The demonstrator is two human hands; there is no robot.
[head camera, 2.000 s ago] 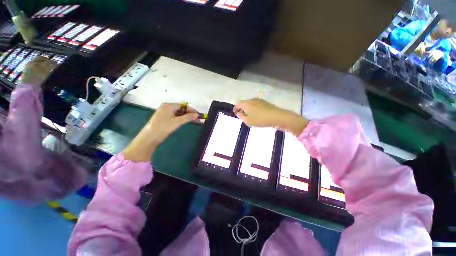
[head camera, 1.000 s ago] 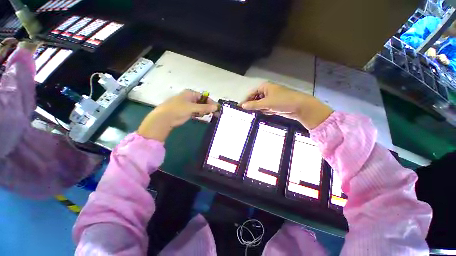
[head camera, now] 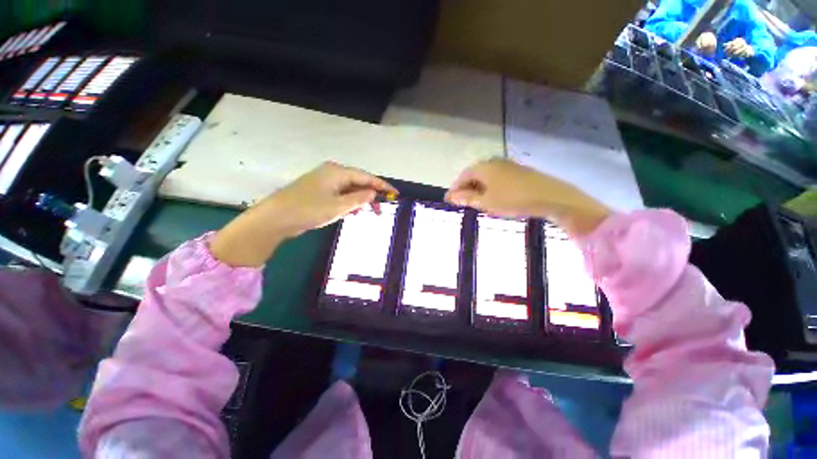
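Several smartphones (head camera: 361,255) with bright white screens, red or orange blocks near their bottom edges, lie side by side in a black phone tray (head camera: 466,337) on the green bench. My left hand (head camera: 309,208) is over the top edge of the leftmost phone, pinching a tiny gold-yellow test piece (head camera: 391,195). My right hand (head camera: 524,190) is at the tray's top edge, above the second and third phones, fingertips curled together; whether it holds anything cannot be told. My right sleeve covers the tray's right end.
A white power strip (head camera: 134,193) with plugs lies at left. Cream and grey work boards (head camera: 305,143) lie behind the tray. A looped white cord (head camera: 423,402) hangs at my lap. Other lit phones (head camera: 76,79) are at upper left. A dark block is at right. A person in blue is at upper right.
The view has shifted, so the tray sits lower left. My hands have moved rightward along its top edge, from the first phone's corners. The neighbour's hand at left has left the view.
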